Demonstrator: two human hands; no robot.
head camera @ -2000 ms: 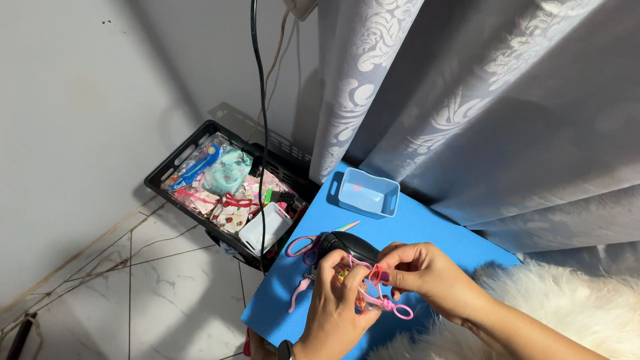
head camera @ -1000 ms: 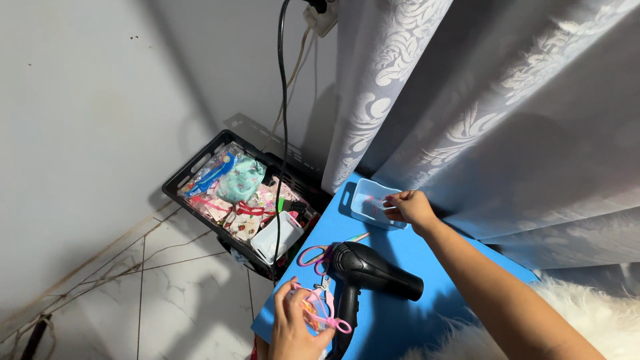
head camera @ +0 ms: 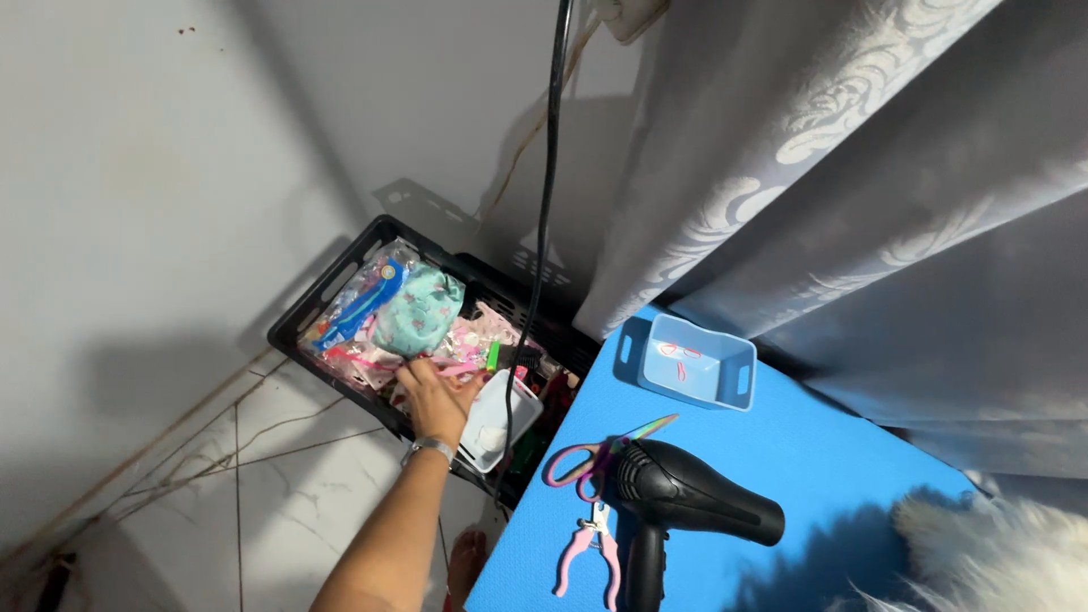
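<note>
My left hand [head camera: 435, 398] reaches into a black plastic crate [head camera: 285, 327], beside a white plastic container [head camera: 501, 421]; its fingers are partly hidden among pink items, so its grip is unclear. My right hand is out of view. On the blue table [head camera: 782, 450] stands a light blue basket [head camera: 731, 381] with several small pink and red bands inside. Iridescent scissors [head camera: 595, 459], pink-handled pliers or clippers [head camera: 591, 544] and a black hair dryer [head camera: 688, 489] lie together. In the crate, a teal cloth item [head camera: 418, 312] sits near a blue item [head camera: 365, 303] in clear plastic.
A black cable [head camera: 546, 187] hangs in front of the crate. The grey patterned curtain [head camera: 765, 170] borders the table's back edge. White fluffy fur [head camera: 1003, 544] covers the lower right corner. A bare foot [head camera: 465, 565] stands on the tiled floor.
My left hand has moved from the table into the crate. My right hand was at the light blue basket and has left the view.
</note>
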